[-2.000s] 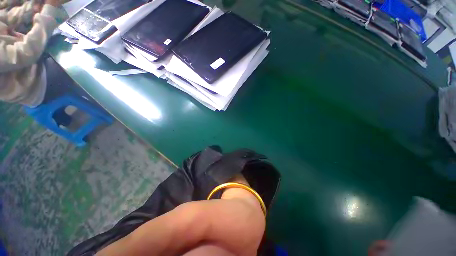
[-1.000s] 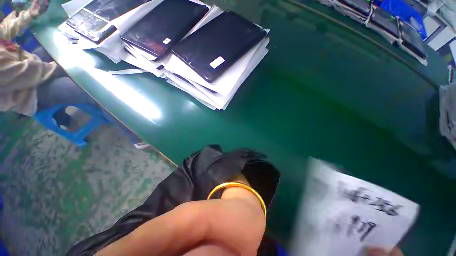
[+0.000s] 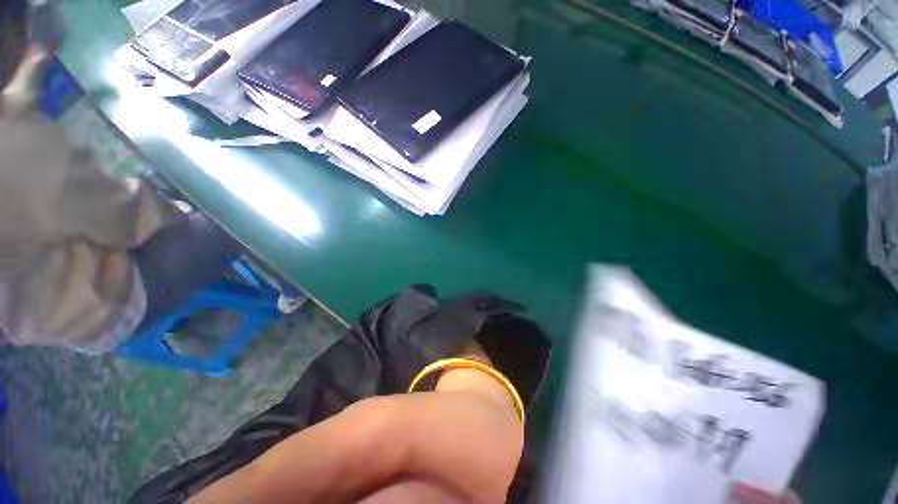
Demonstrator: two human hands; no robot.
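Observation:
A white sheet with bold black handwriting (image 3: 679,404) is held up at the lower right; it is tilted and blurred. A small part of my right hand (image 3: 763,495) shows at its lower edge, gripping it; the rest is cut off by the bottom edge. My left hand (image 3: 394,443) is large and close to the camera at the bottom centre, beyond a yellow wrist band and black sleeve. Its fingers are not visible.
Stacks of black flat devices (image 3: 433,89) and white layers lie on the green table (image 3: 591,217) at upper left. More stacks lie at the far right. A person in beige (image 3: 69,226) is by a blue stool (image 3: 212,330) at left.
The handwritten sheet has come in from the lower right and risen, its writing now facing the camera. The person at left and the blue stool have moved nearer. My left arm is still.

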